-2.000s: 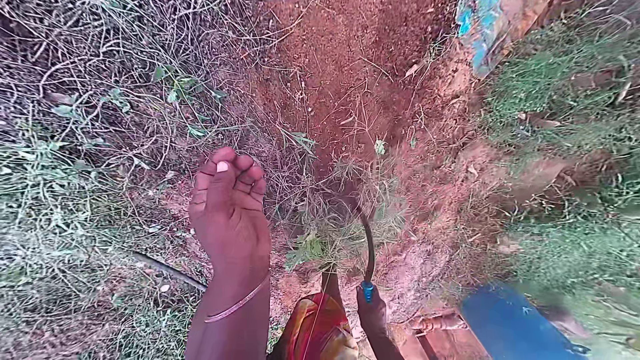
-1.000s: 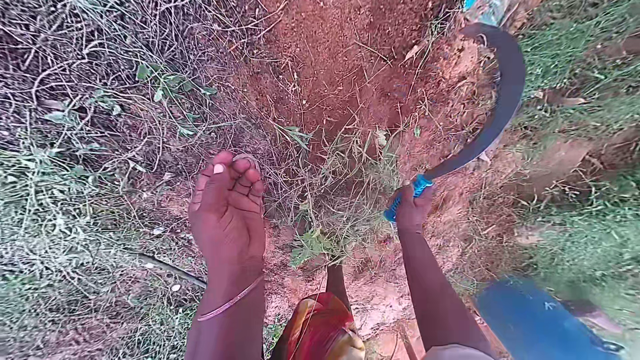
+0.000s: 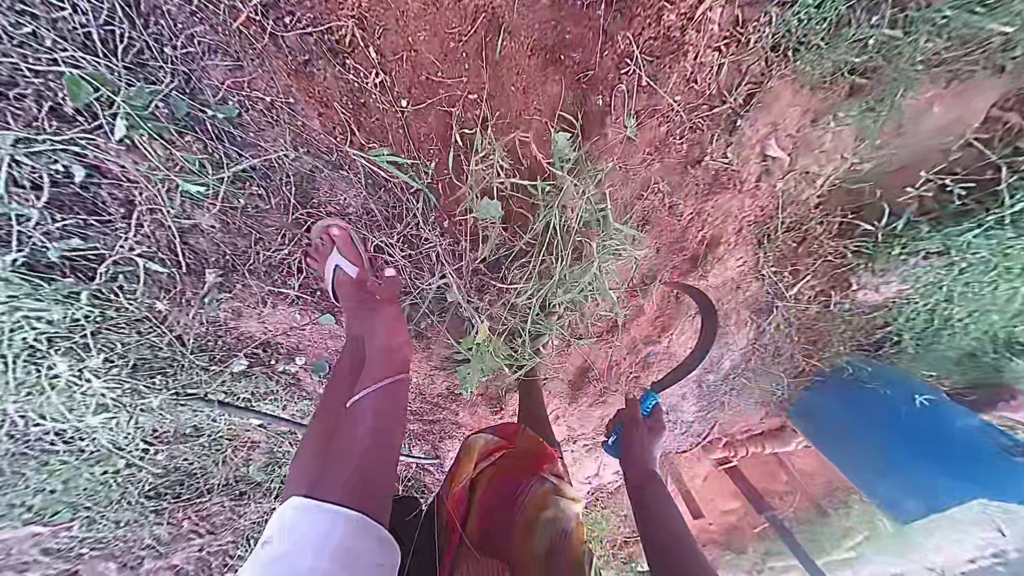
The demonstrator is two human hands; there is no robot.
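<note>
My right hand [image 3: 642, 432] is closed around the blue handle of a sickle [image 3: 704, 328], whose dark curved blade bends up and to the left over the reddish soil. My left hand [image 3: 374, 300], a thin bangle on its wrist, is held palm hidden over the lower leg, beside a foot in a flip-flop with a white strap [image 3: 342, 268]. Its fingers are mostly hidden, so whether they hold something is unclear. Between the hands lies a loose heap of cut grass and weeds [image 3: 560, 248], with a leafy green sprig [image 3: 480, 356] at its lower edge.
Tangled dry stems [image 3: 144, 184] cover the ground at left, where a dark thin pipe or hose [image 3: 248, 412] lies. A blue sheet or container [image 3: 888, 440] sits at lower right, beside wooden pieces [image 3: 752, 444]. My patterned red and yellow cloth [image 3: 512, 504] hangs at bottom centre.
The sickle in my right hand has swung down from its raised position at upper right. My left hand has turned and lowered; the sandalled foot now shows beside it.
</note>
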